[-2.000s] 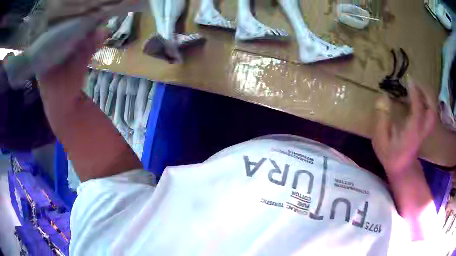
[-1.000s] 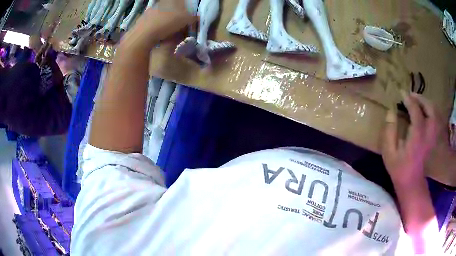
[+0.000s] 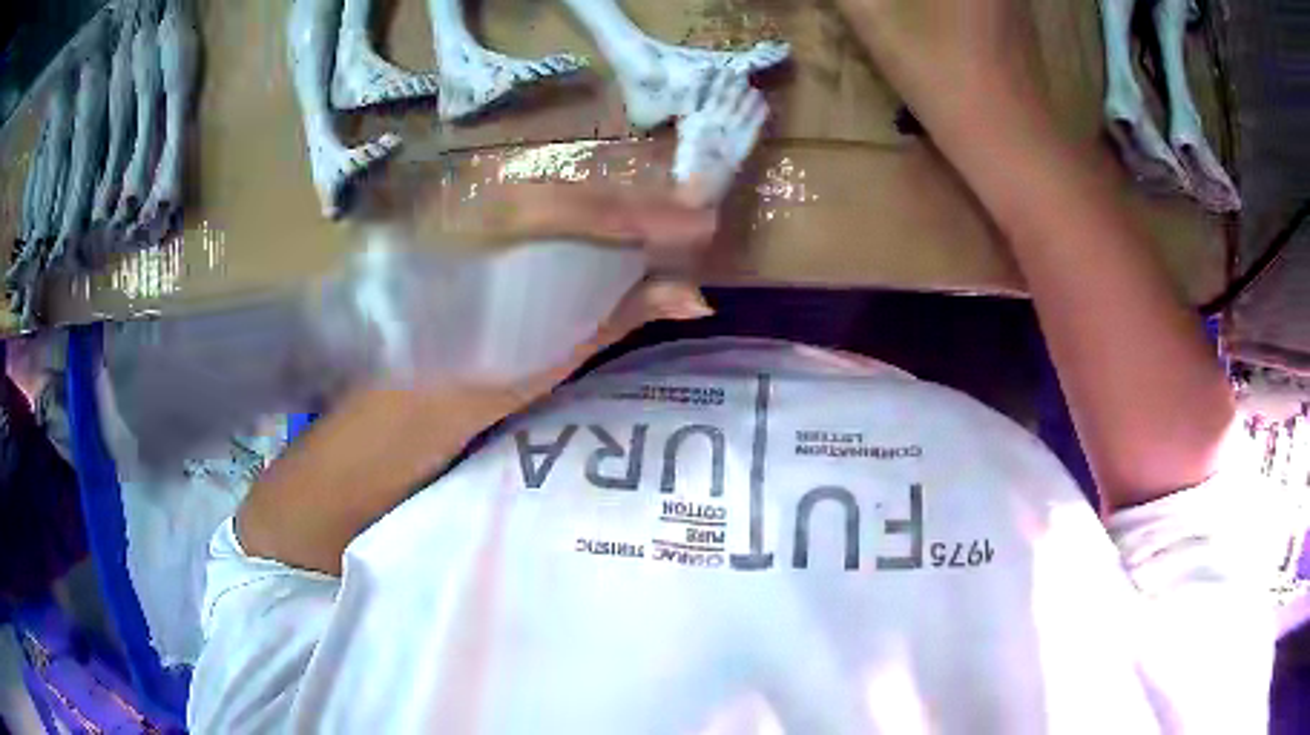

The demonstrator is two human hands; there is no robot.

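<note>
My left hand [image 3: 632,223] is closed around a white-grey prop leg [image 3: 553,302] above the table's near edge. The foot [image 3: 721,132] of this leg sticks out beyond my fingers, toes pointing away from me. Its shaft runs left over my forearm and is strongly blurred. My right arm reaches across the table to the far side. My right hand [image 3: 927,22] is at the top edge of the picture, cut off, so its fingers and anything in them are hidden. A small black bit [image 3: 908,124] lies beside my right forearm.
Several loose legs [image 3: 618,58] lie on the brown cardboard table [image 3: 848,216] in the middle. A row of stacked legs [image 3: 165,122] is at left and a pair [image 3: 1149,137] at right. Shiny tape runs along the near edge. A blue bin [image 3: 104,517] stands below left.
My left hand has come from the far left to the centre and now holds a leg. My right hand has moved from the black pieces to the far side. The view has shifted right.
</note>
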